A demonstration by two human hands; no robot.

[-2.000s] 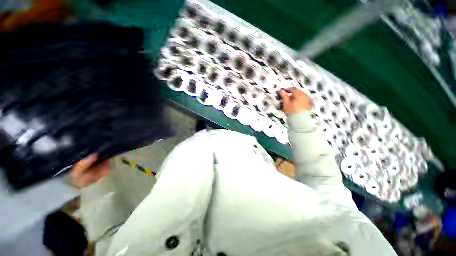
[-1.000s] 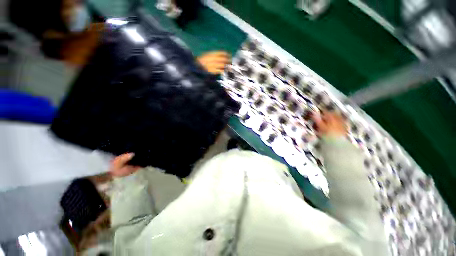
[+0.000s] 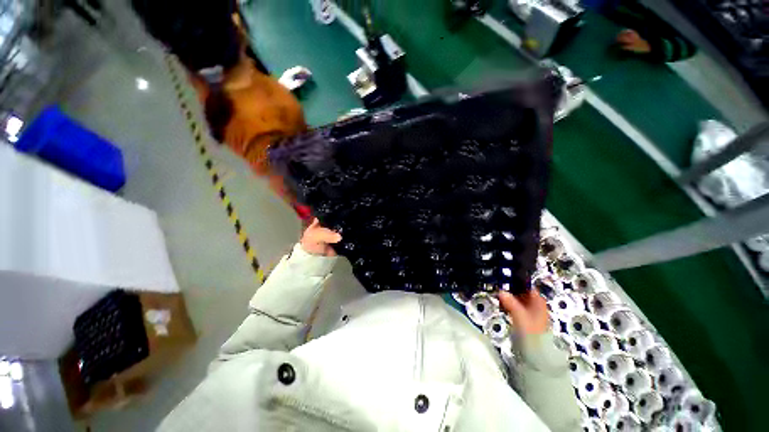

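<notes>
A large thin black blister tray [image 3: 422, 194] is held up in front of me, tilted, its grid of pockets facing me. A few pockets near its lower right show shiny glints; whether parts lie in them I cannot tell. My left hand [image 3: 320, 240] grips its lower left edge. My right hand [image 3: 526, 310] grips its lower right corner. Rows of white round housings [image 3: 620, 364] with darker centres stand on the bench beyond and right of my right hand; the tray and my sleeve hide some of them.
A person in orange [image 3: 266, 114] stands beyond the tray at upper left. A black and silver fixture [image 3: 375, 72] is on the green bench. A cardboard box [image 3: 173, 333] with a black tray is at lower left, a blue bin [image 3: 72, 148] behind. A metal upright [image 3: 674, 240] crosses at right.
The tray has swung from the left to in front of me. My right hand has left the housings and taken hold of the tray. Another person's hand near the tray is out of sight.
</notes>
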